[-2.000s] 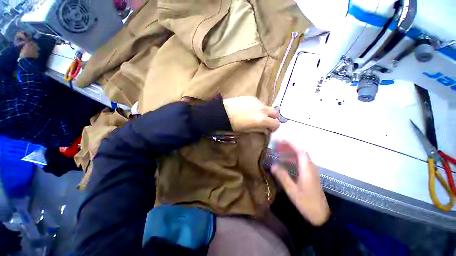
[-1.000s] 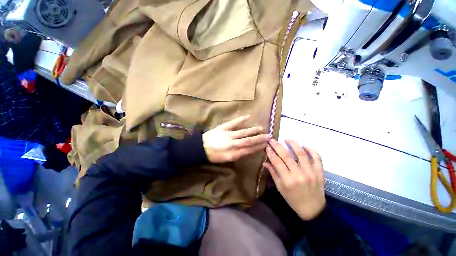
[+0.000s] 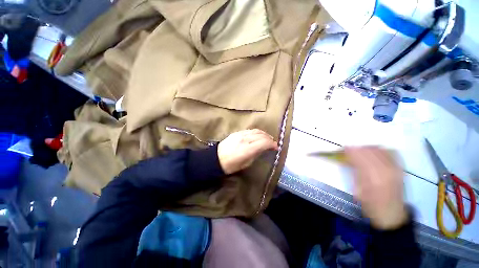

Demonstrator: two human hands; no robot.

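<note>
The tan jacket [image 3: 226, 84] lies spread over the machine table and my lap. Its front zipper [image 3: 284, 123] runs along the right-hand edge as a shiny line of teeth. My left hand [image 3: 246, 149] holds the jacket's front edge, fingertips together at the zipper teeth. My right hand [image 3: 375, 180] is blurred, above the table right of the jacket, and holds a slim yellowish piece [image 3: 331, 155] pointing left; blur hides what it is.
The sewing machine head [image 3: 404, 36] stands at upper right. Shears [image 3: 446, 188] with red and yellow handles lie at right. Another orange-handled pair [image 3: 56, 54] lies at far left. A dark sleeve of another person [image 3: 21, 39] shows at the left edge.
My right hand has left the zipper edge, moved right over the table and now holds the yellowish piece. My left hand has shifted slightly, its fingers now bunched at the zipper.
</note>
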